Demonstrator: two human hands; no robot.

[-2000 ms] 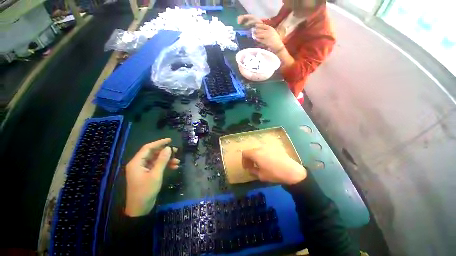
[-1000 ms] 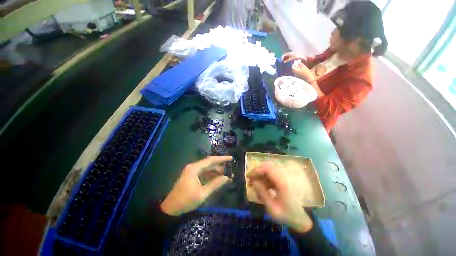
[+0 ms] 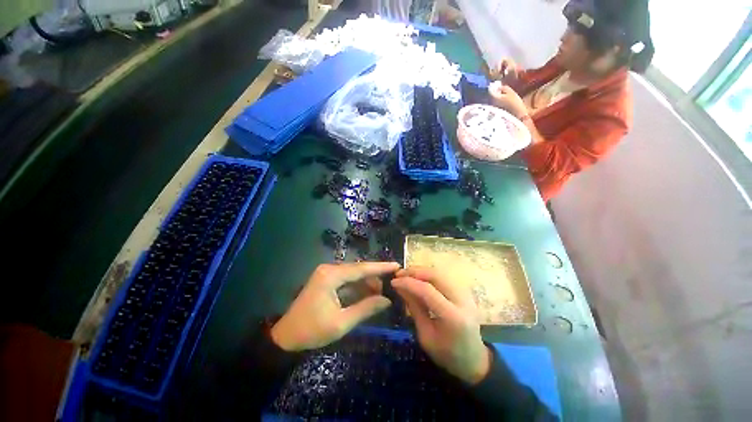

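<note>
My left hand (image 3: 334, 307) holds a small black plastic part (image 3: 387, 286) between thumb and fingers, left of the tan box. My right hand (image 3: 443, 317) meets it there, its thumb and index fingertips pinched at the part; whether a tiny piece is between them is too small to tell. The shallow tan box (image 3: 486, 280) lies behind and right of my right hand, with tiny specks in it. The blue tray (image 3: 528, 372) below my hands bears rows of black parts and is bare blue at its right end. Loose black parts (image 3: 354, 202) lie scattered mid-bench.
A full blue tray (image 3: 177, 272) lies along the left edge. Beyond are stacked blue trays (image 3: 301, 95), a clear plastic bag (image 3: 363, 115), a far blue tray (image 3: 426, 144) and a white heap (image 3: 396, 49). A person in orange-red (image 3: 577, 124) sits at right by a pink bowl (image 3: 493, 132).
My right hand has moved from over the tan box leftward to my left hand, and their fingertips now meet at the black part. The view has turned left since the first frame.
</note>
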